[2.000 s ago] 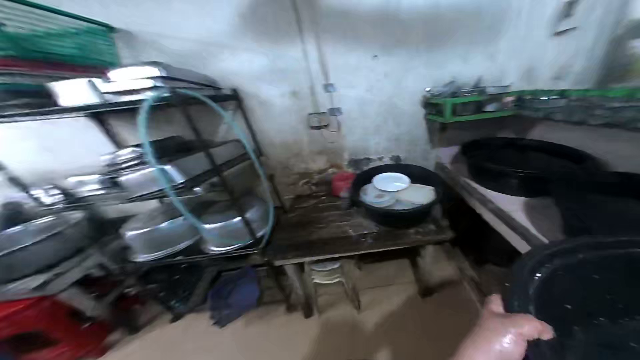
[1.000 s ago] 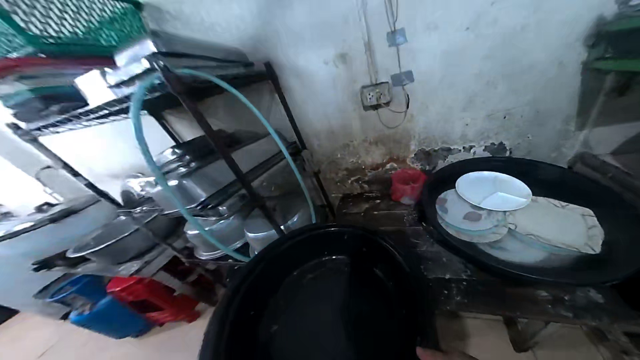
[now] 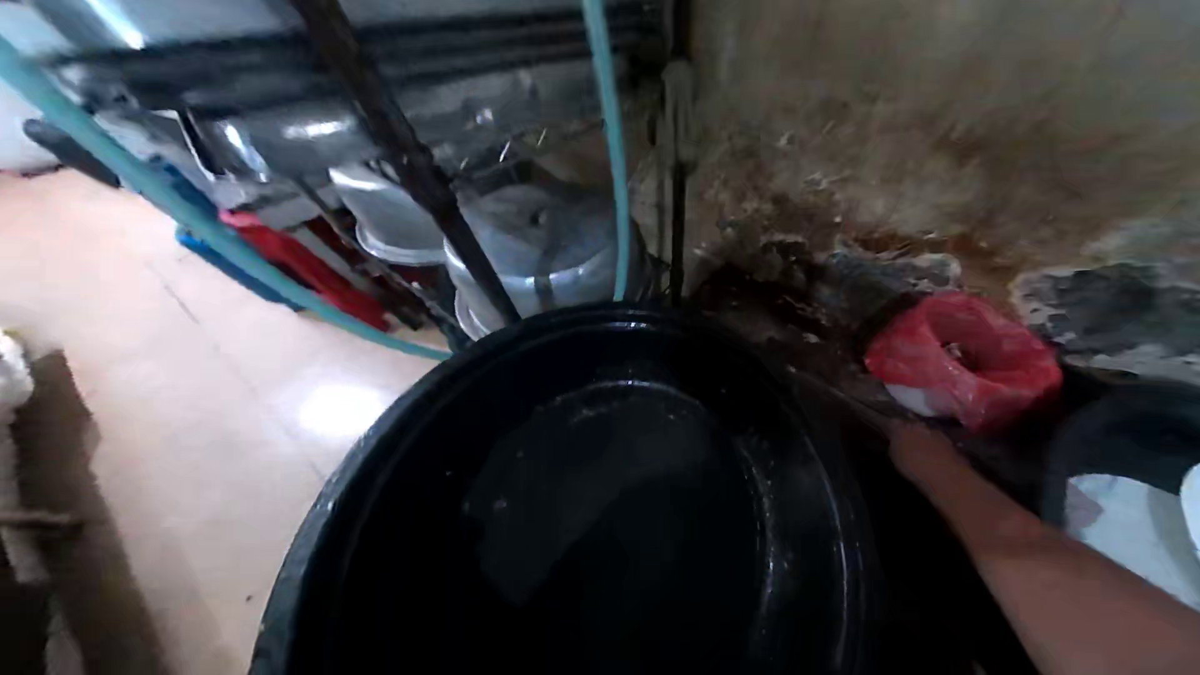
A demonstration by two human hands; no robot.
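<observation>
A large round black plastic tub [image 3: 619,469] fills the middle of the head view, with a little wetness on its inner base. My right forearm comes in from the lower right, and my right hand [image 3: 914,445] is low beside the tub's right side, just below a crumpled red plastic bag [image 3: 975,361]. The fingers are dark and blurred, so what they touch cannot be made out. My left hand is out of view. Right of my forearm stands a second black tub [image 3: 1106,422] with pale plates [image 3: 1125,525] in it.
A metal rack [image 3: 403,159] holding aluminium pots [image 3: 544,244] stands beyond the tub. A light blue hose [image 3: 614,159] loops down from it. Red [image 3: 309,272] and blue plastic items lie on the tiled floor [image 3: 216,450] at left. A stained wall [image 3: 937,141] rises behind the bag.
The view has tilted down and come closer to the rack's foot and the red bag. The black tub, at the right edge two seconds ago, is now central. My right arm has come into fuller view.
</observation>
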